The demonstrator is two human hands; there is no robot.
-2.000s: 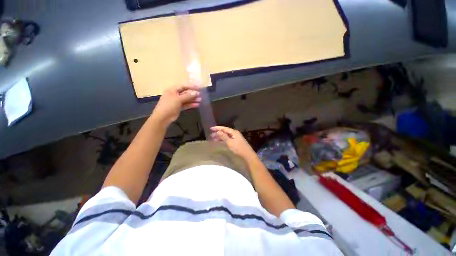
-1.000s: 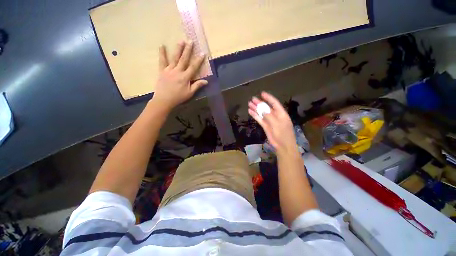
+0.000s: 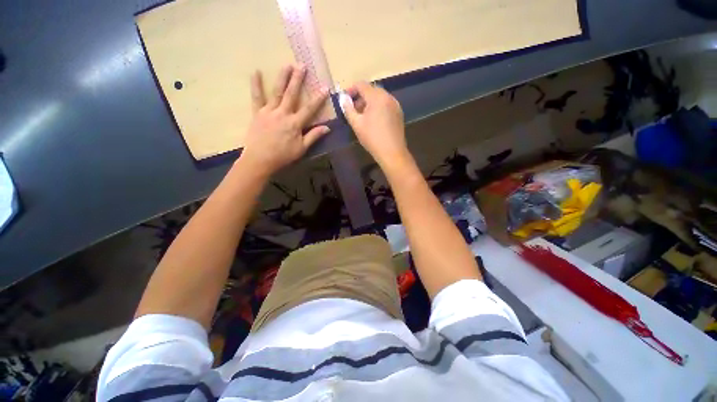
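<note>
A tan card pattern [image 3: 440, 35] with a small hole near its left end lies on a slightly larger dark fabric panel [image 3: 472, 63]. A clear pinkish ruler [image 3: 305, 39] lies across the card and sticks out past the table's near edge. My left hand [image 3: 279, 122] is flat with fingers spread, pressing on the card and the ruler's left edge; it grips nothing. My right hand [image 3: 376, 114] pinches the white chalk [image 3: 343, 100] at the ruler's right edge, by the step in the card. The chalk is partly hidden by my fingers.
The dark grey table [image 3: 79, 141] has a white sheet [image 3: 6, 192] at its left. Below right are a bag with yellow material [image 3: 570, 208], a blue item [image 3: 668, 145] and a red bundle of strands [image 3: 582, 286] on a white surface [image 3: 550, 314]. Dark scraps lie beneath the table.
My left hand went from holding the ruler to lying flat on the card. My right hand let go of the ruler's near end, showed the chalk, then moved up and left to the ruler's edge.
</note>
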